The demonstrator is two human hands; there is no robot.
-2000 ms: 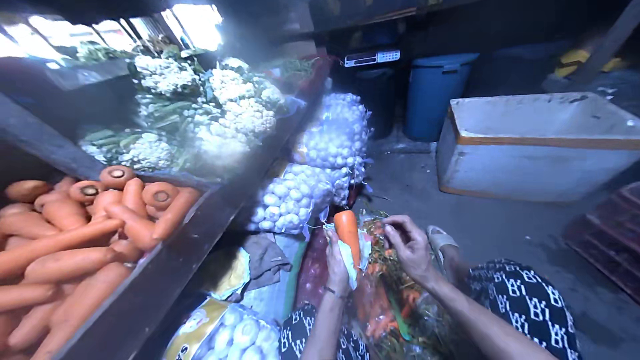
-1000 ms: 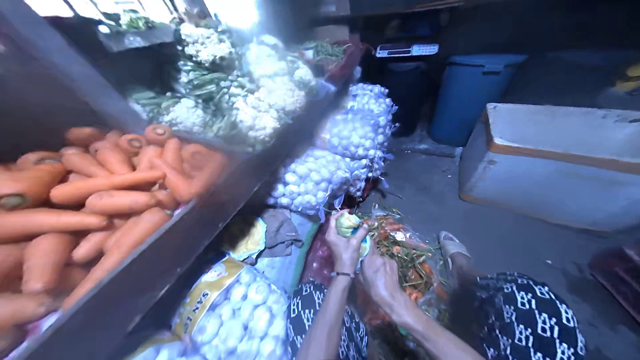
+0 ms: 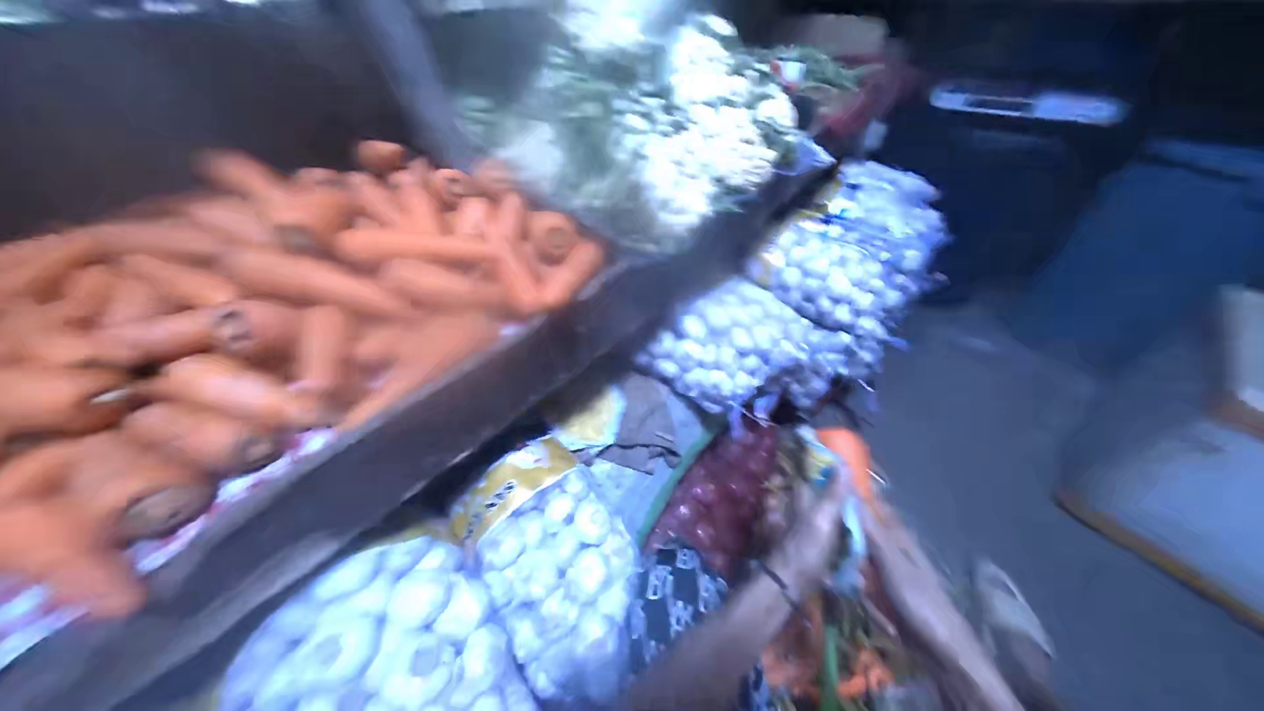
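Note:
Everything in view is blurred. A carrot (image 3: 846,449) stands upright between my hands at the lower right, above a heap of carrot trimmings and greens (image 3: 839,662). My left hand (image 3: 818,518), with a dark band at the wrist, is closed round the carrot's lower part, with a pale blue-white cloth or wrapper (image 3: 851,538) against it. My right hand (image 3: 877,513) is right beside the carrot; its fingers are too blurred to tell whether they grip it.
Many carrots (image 3: 296,276) fill a wooden-edged stall bin (image 3: 395,454), with cauliflowers (image 3: 691,118) behind. Net bags of garlic (image 3: 731,346) and a red net bag of onions (image 3: 716,494) stand below. A blue bin (image 3: 1145,237) and a white box (image 3: 1175,504) are at right.
The view has swung left toward the carrot bin. The carrot's orange end now shows above my hands, where a second ago my hands were together round a pale bundle.

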